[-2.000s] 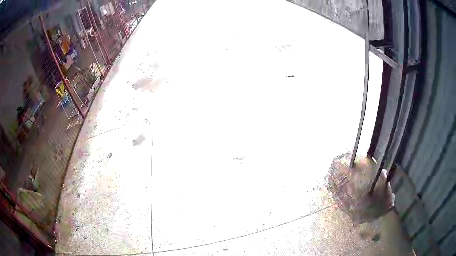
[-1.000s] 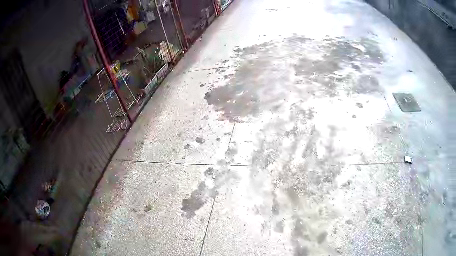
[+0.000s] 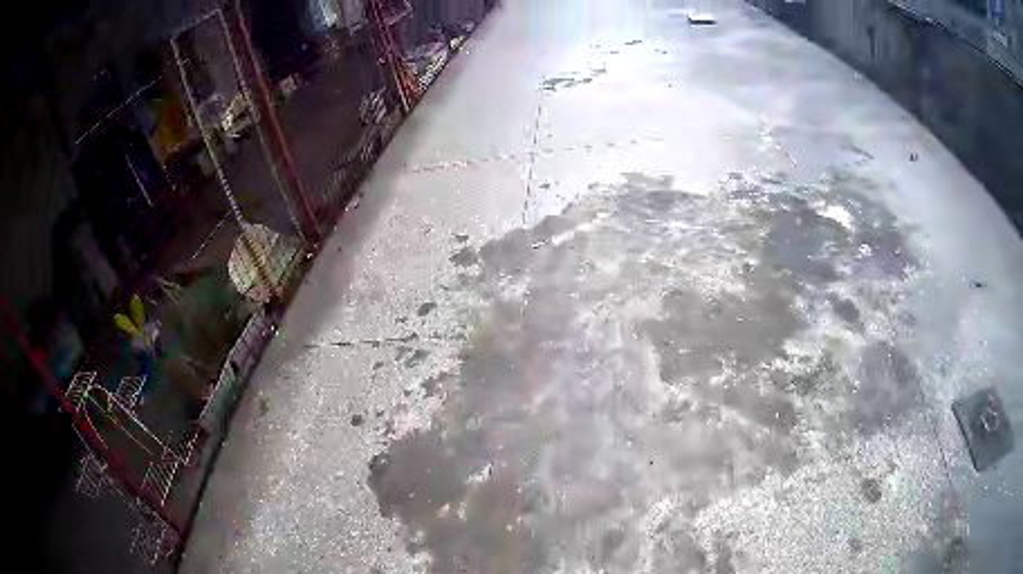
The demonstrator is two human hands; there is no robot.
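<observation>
Neither of my hands is in the picture. Nearest in front of me is a jointed concrete floor (image 3: 325, 448) with large dark damp-looking patches (image 3: 718, 336) across its middle. A small grey square plate (image 3: 984, 428) lies in the floor at the right edge. Thin joint lines cross the floor.
Red posts (image 3: 269, 123) and mesh run along the left side, with a dark area behind them. There stand a white wire rack (image 3: 135, 420), a pale round object (image 3: 258, 261) and yellow items. A dark wall (image 3: 897, 79) borders the upper right. A small pale object (image 3: 701, 18) lies far ahead.
The view has moved forward along the floor. The damp patches and the square plate are nearer and lower. The ribbed wall and the post footing on the right have left the view. The glare has lessened.
</observation>
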